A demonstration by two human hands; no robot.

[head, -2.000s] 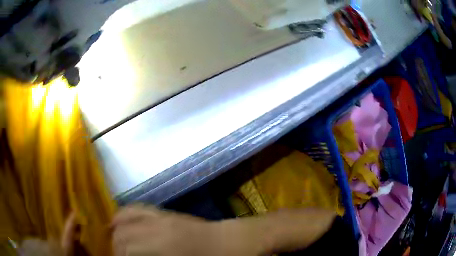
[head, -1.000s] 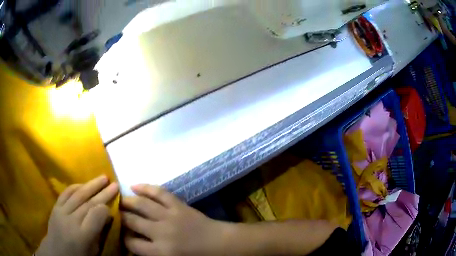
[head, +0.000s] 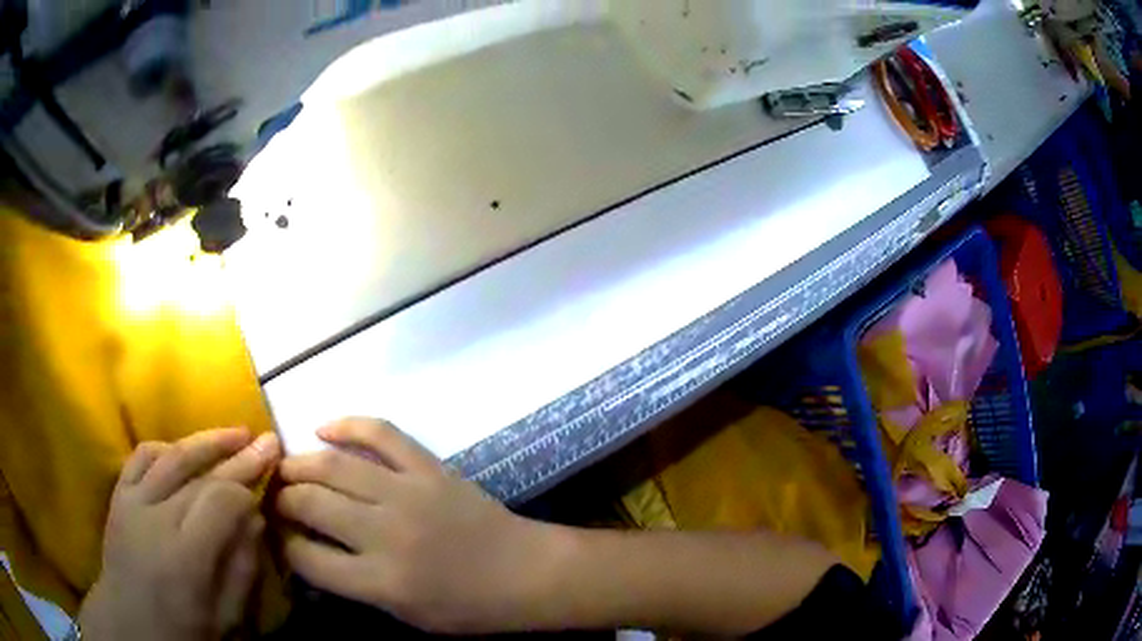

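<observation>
A mustard-yellow cloth panel lies flat at the left, under the glare of the machine lamp, and runs down to the front edge. The needle area is washed out by the light. My left hand rests on the cloth, with thumb and index finger pinching its right edge. My right hand is beside it at the table's front corner, fingertips on the same edge. The fingertips of both hands nearly touch. The cloth under my right palm is hidden.
The cream machine bed spans the middle. A ruler strip lines the table's front edge. A small metal tool and an orange-red coil lie at the far right. A blue crate holds pink cloth, beside a yellow pile.
The bunched, hanging cloth now lies flatter under the machine. Both hands came up to its edge, and since one second ago they have shifted slightly left and up.
</observation>
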